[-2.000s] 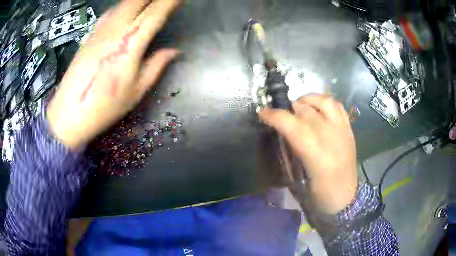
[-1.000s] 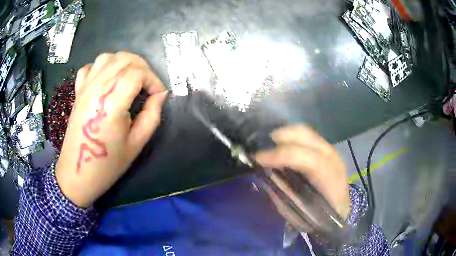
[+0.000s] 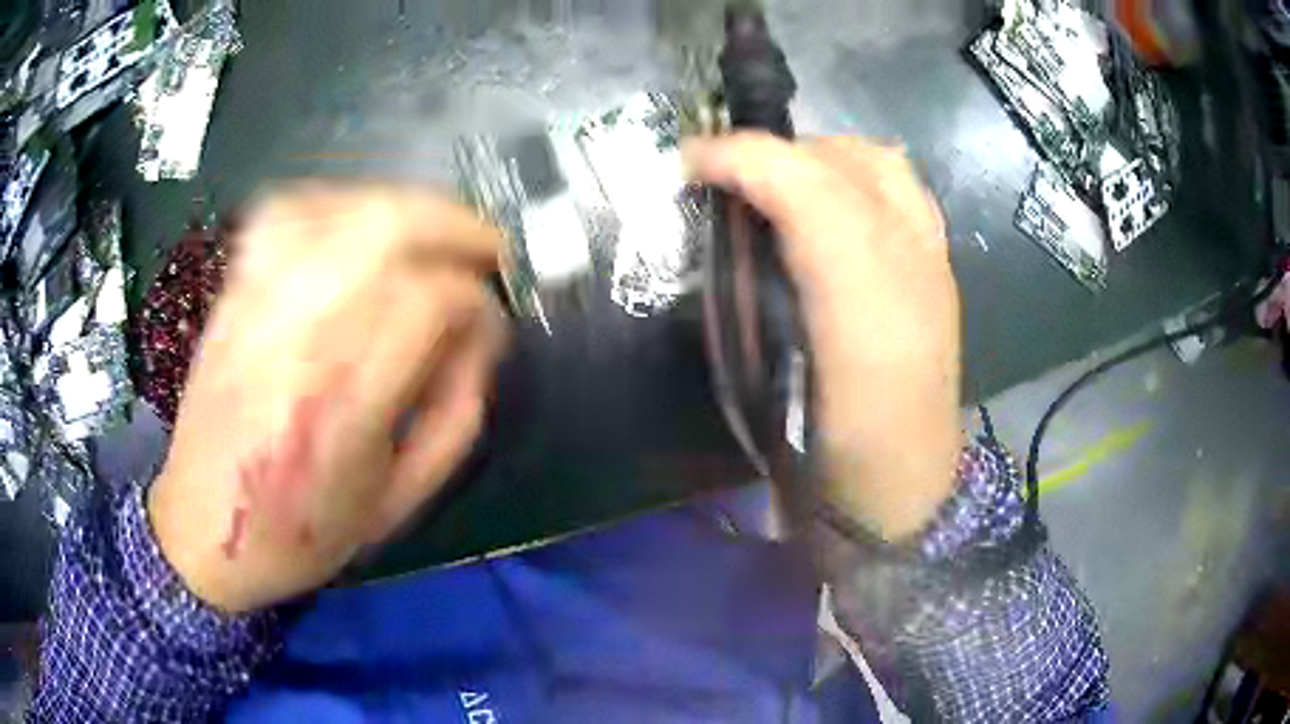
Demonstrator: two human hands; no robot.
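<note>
Two pale circuit boards lie on the dark mat between my hands, a left one (image 3: 556,234) and a right one (image 3: 640,191); both are partly blurred or washed out by glare. My right hand (image 3: 870,290) is shut on the black handle of the soldering iron (image 3: 757,78), which points away from me; its tip is not clear. My left hand (image 3: 333,382) is blurred, beside the left board, with its fingers bent and fingertips near the board's left edge. Whether it pinches anything cannot be told. A dark red heap of small components (image 3: 177,318) shows behind my left hand.
A jumbled heap of boards (image 3: 78,375) fills the left side, with one board (image 3: 184,99) at its inner edge. More boards (image 3: 1075,212) lie at the right. A black cable (image 3: 1082,389) loops over the right bench edge. A blurred orange band (image 3: 1146,28) is at upper right.
Over the last second my right hand and the iron moved up and away from the left board. My left hand shifted slightly right and down. The boards came between my hands after the first frame.
</note>
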